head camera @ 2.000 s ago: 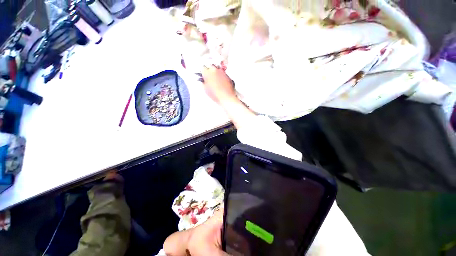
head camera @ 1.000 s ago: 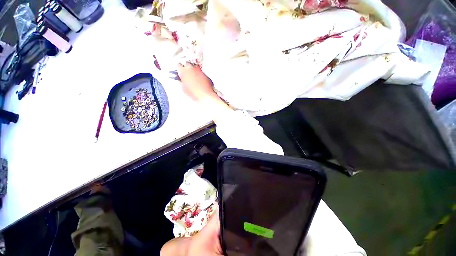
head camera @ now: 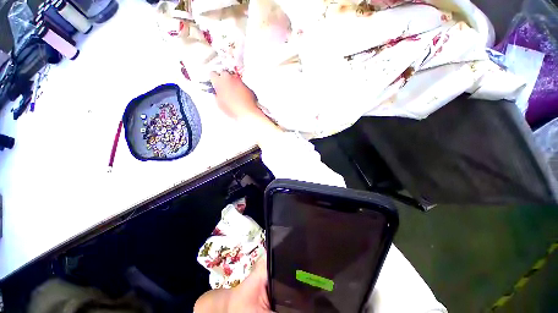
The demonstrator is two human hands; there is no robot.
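My left hand (head camera: 235,298), cut off by the bottom edge, holds a smartphone (head camera: 330,250) upright; its dark screen shows a green patch. My right hand (head camera: 232,95) rests on the white table at the edge of the floral garment pile (head camera: 367,61). A small greyish thing lies by its fingertips, but whether it is gripped cannot be told. The right forearm passes behind the phone. A floral garment piece (head camera: 235,244) is bunched beside the left hand. A dark button tray (head camera: 194,122) with many small buttons stands left of my right hand.
A dark-red pencil (head camera: 115,145) lies left of the tray on the table (head camera: 67,183). Thread spools (head camera: 59,41) and dark tools are at the far left. A grey cloth-covered bin (head camera: 465,153) is at right, with purple material in plastic (head camera: 547,79) beyond it. A blurred olive sleeve (head camera: 79,298) is at bottom left.
The view has shifted, so the table and tray appear further left. The neighbour's olive sleeve has dropped lower and is blurred. The left hand still holds the phone; the right hand stays by the cloth.
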